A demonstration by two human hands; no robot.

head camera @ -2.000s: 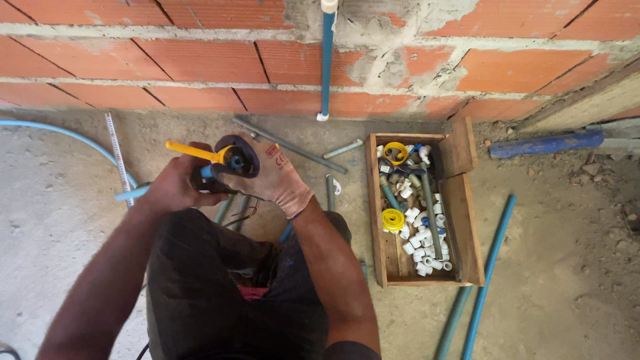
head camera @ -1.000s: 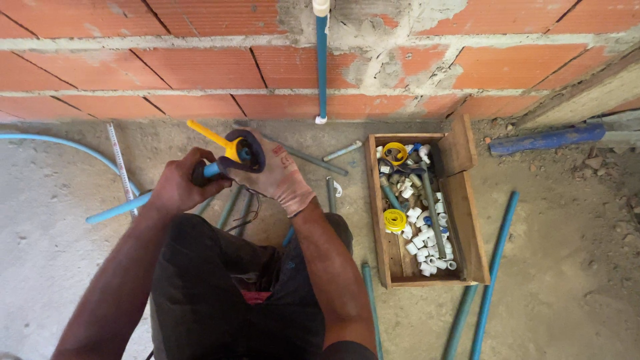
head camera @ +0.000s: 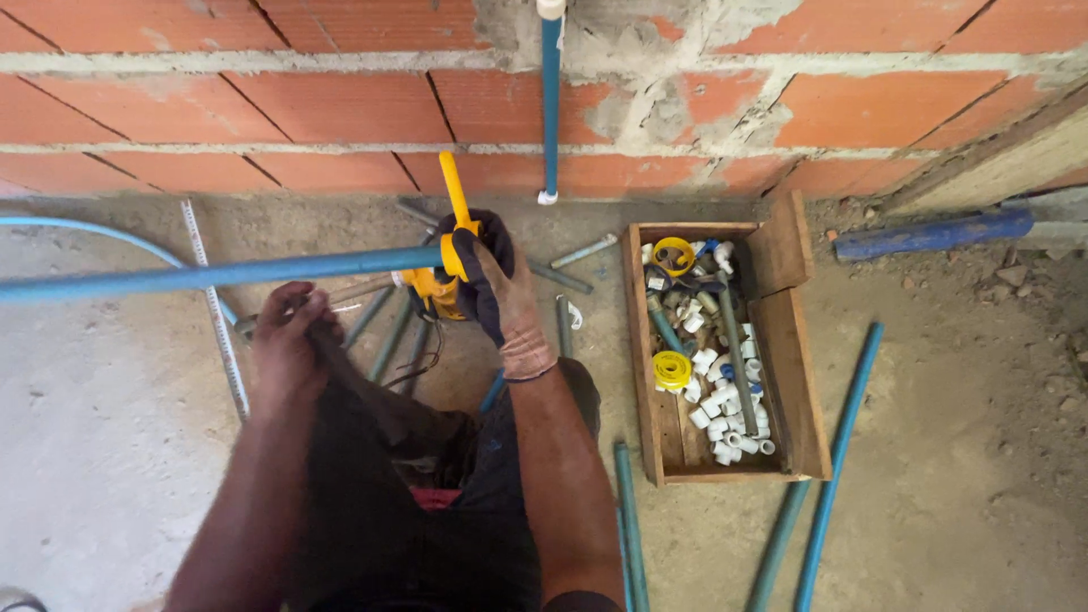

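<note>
My right hand (head camera: 501,293), in a dark-palmed work glove, is closed on a yellow ring-shaped tool (head camera: 454,257) with a straight handle pointing up toward the wall. The ring sits around the end of a long light-blue plastic pipe (head camera: 212,274), which runs out past the left edge of the view. My left hand (head camera: 293,340), bare and blurred, is below the pipe with bent fingers against dark cloth; whether it grips the cloth cannot be told. Behind the ring, a yellow and black device (head camera: 438,297) is partly hidden by my right hand.
A wooden box (head camera: 639,357) of white fittings and yellow tape rolls stands at right. Blue pipes (head camera: 837,467) and a measuring tape (head camera: 217,314) lie on the floor. A blue pipe (head camera: 551,110) runs down the brick wall (head camera: 340,102). A thicker blue tube (head camera: 935,234) lies far right.
My left hand has let go of what it held beside the tool and moved down and left. The pipe at the tool now lies across the left of the view.
</note>
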